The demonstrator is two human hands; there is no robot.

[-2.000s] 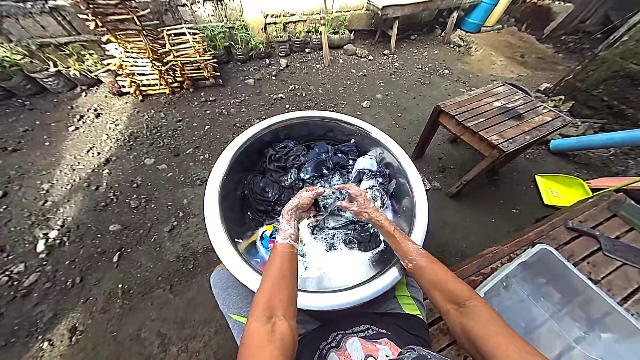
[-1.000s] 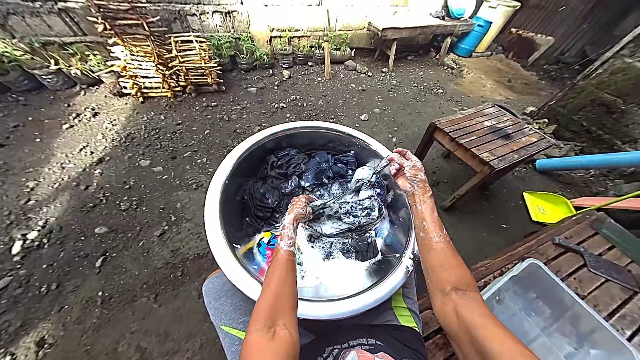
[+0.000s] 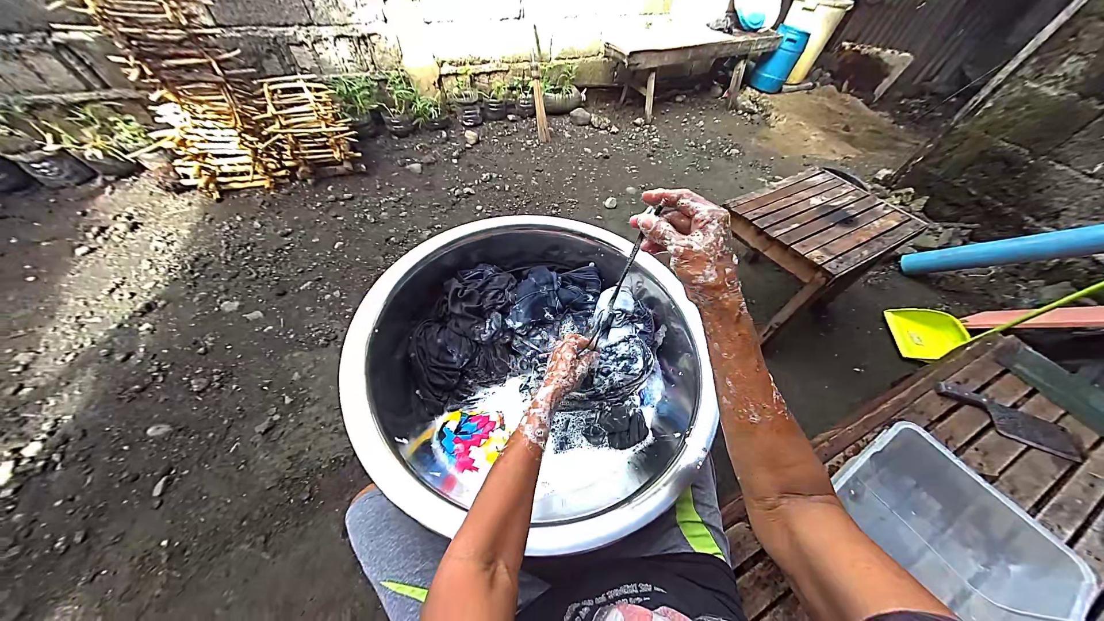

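Observation:
A round metal basin rests on my lap, with dark wet clothes and white suds in it. My right hand, coated in foam, is raised above the basin's upper right rim and pinches the end of a thin dark cord. The cord runs taut down to my left hand, which grips its lower part over the soapy clothes. A multicoloured piece shows at the basin's lower left. The fingertips of my left hand are partly hidden.
A slatted wooden stool stands on the dirt to the right. A clear plastic container and a dark paddle-shaped tool lie on a slatted bench. Nearby are a yellow-green dustpan and a blue pipe. Bundled sticks lean by the wall.
Both hands were low over the clothes two seconds ago. My right hand has since risen up and right past the rim, drawing the dark cord out long between my hands.

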